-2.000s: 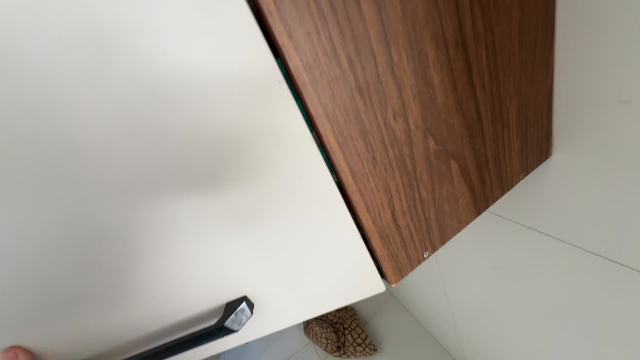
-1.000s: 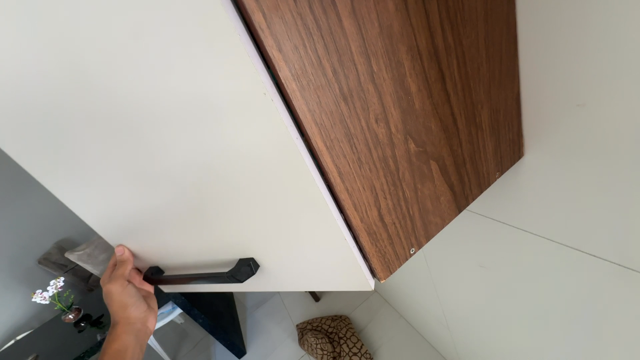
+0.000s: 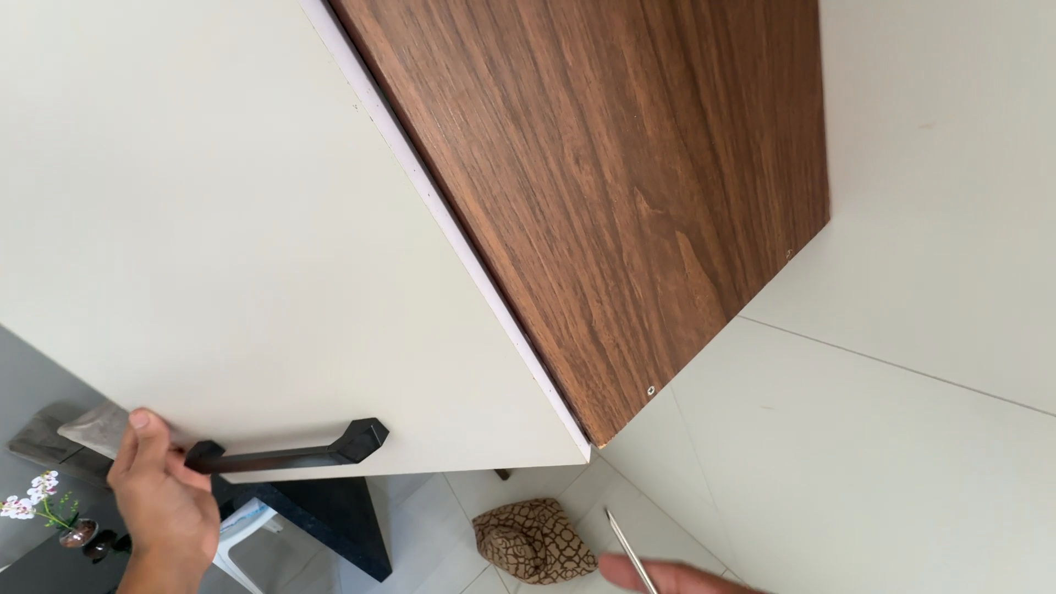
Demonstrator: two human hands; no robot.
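A white cabinet door [image 3: 272, 247] with a black bar handle [image 3: 289, 456] fills the left of the view. It stands against a wood-grain side panel [image 3: 610, 181] that has a screw [image 3: 651, 390] near its lower edge. My left hand [image 3: 169, 495] grips the door's lower left edge beside the handle, its thumb on the white face. At the bottom right, partly out of view, my right hand [image 3: 676, 576] has a thin metal shaft [image 3: 629, 549] lying at its fingers, pointing up and left; the rest of this tool is out of frame.
Below the door are a brown patterned cushion or bag [image 3: 536, 540] on the tiled floor [image 3: 412, 528], a dark tabletop [image 3: 338, 520], a white plastic chair [image 3: 239, 532] and a vase [image 3: 78, 532] with flowers. A pale panelled wall [image 3: 924, 289] is on the right.
My left hand, barely in view at first, now shows on the door's edge. A pale strip shows along the door's side edge. My right hand and the metal shaft have come into view at the bottom.
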